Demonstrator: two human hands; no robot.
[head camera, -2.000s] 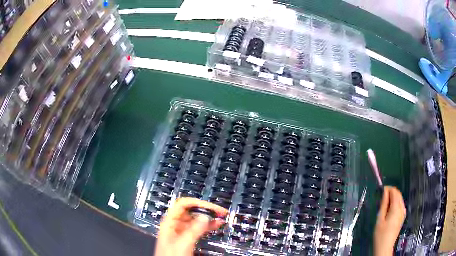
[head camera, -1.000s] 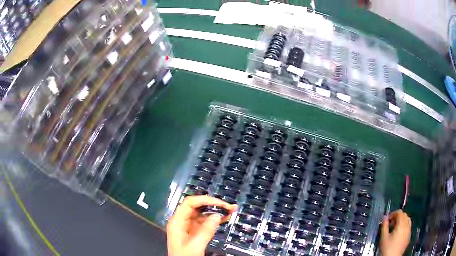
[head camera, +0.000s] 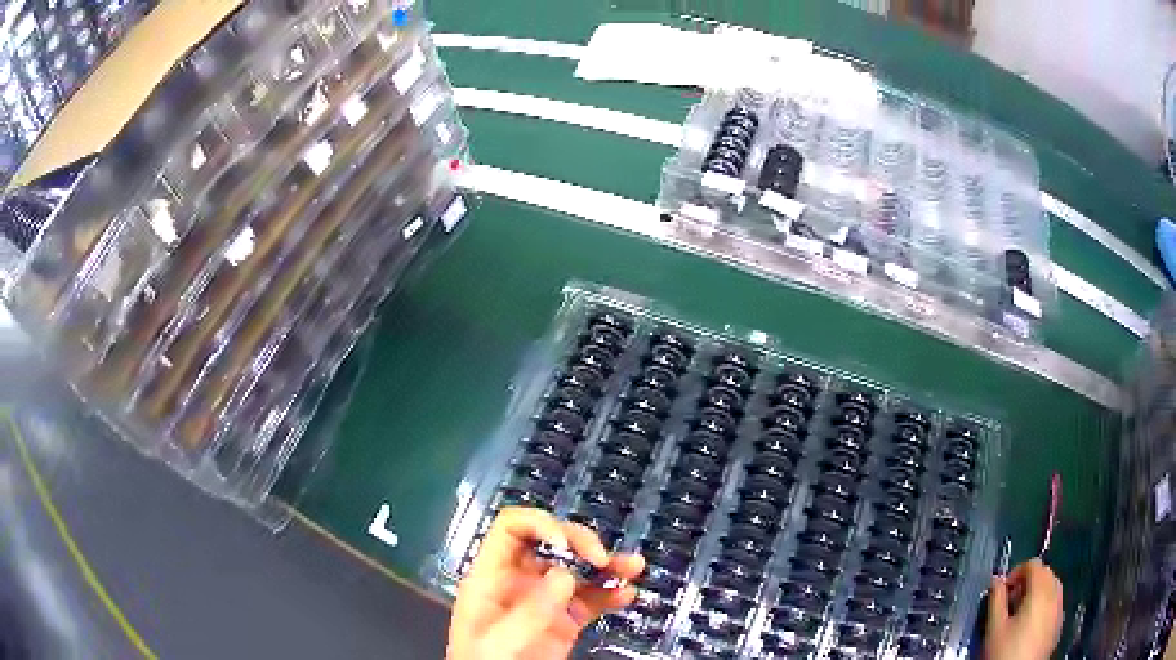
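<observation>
My left hand is bare and holds a small black round part with a silvery centre between its fingertips, over the lower left of the clear blister tray. The tray has several rows of pockets filled with black parts. My right hand is at the tray's lower right corner, partly cut off by the bottom edge. It holds a thin brush with a pink-red handle that points up. A slim silver tool also shows at its fingers. The brush's lower end is hidden.
A tall pile of filled clear trays stands at the left, with a tan cardboard sheet on it. Another pile is at the right edge. A sorting tray with few black parts lies at the back, near white sheets.
The view has shifted, so the trays lie further right and slightly lower than in the first frame. The part in my left hand has tilted. The brush in my right hand has turned more upright.
</observation>
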